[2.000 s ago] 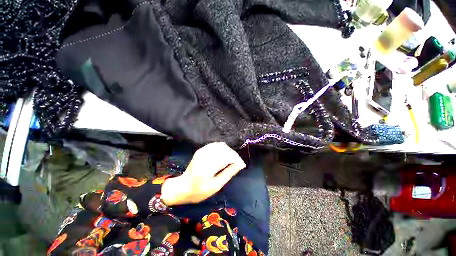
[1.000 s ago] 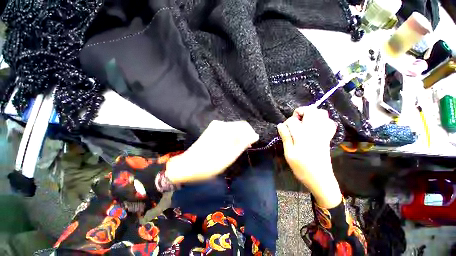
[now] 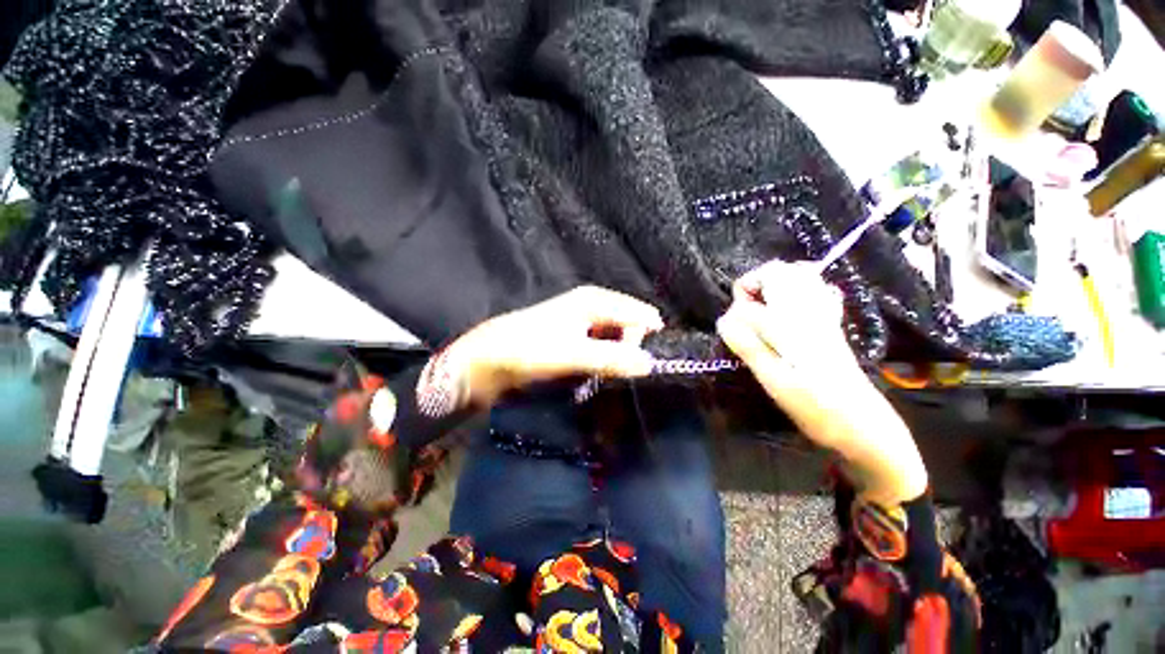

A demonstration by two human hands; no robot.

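The black-grey tweed jacket [image 3: 754,141] covers the table edge, with its smooth black lining [image 3: 383,192] turned up on the left. My left hand [image 3: 562,339] pinches the jacket's hem at the table's front edge. A thin silvery-purple chain [image 3: 696,365] runs along the hem between my hands. My right hand [image 3: 786,319] is at the hem just right of the chain, fingertips together. A needle or thread between them is too small to see. The flecked pocket trim [image 3: 756,199] lies above my right hand.
A heap of black shiny trim [image 3: 115,115] lies at the upper left. A pale strip [image 3: 859,236] crosses the jacket. On the right are pale cylinders [image 3: 1045,79], a green box [image 3: 1154,275] and a blue textured lump [image 3: 1022,339]. A red object [image 3: 1124,498] is below the table.
My right hand came into view and reached the hem. My left hand moved right along it and turned, and more chain shows between the hands now than a second ago.
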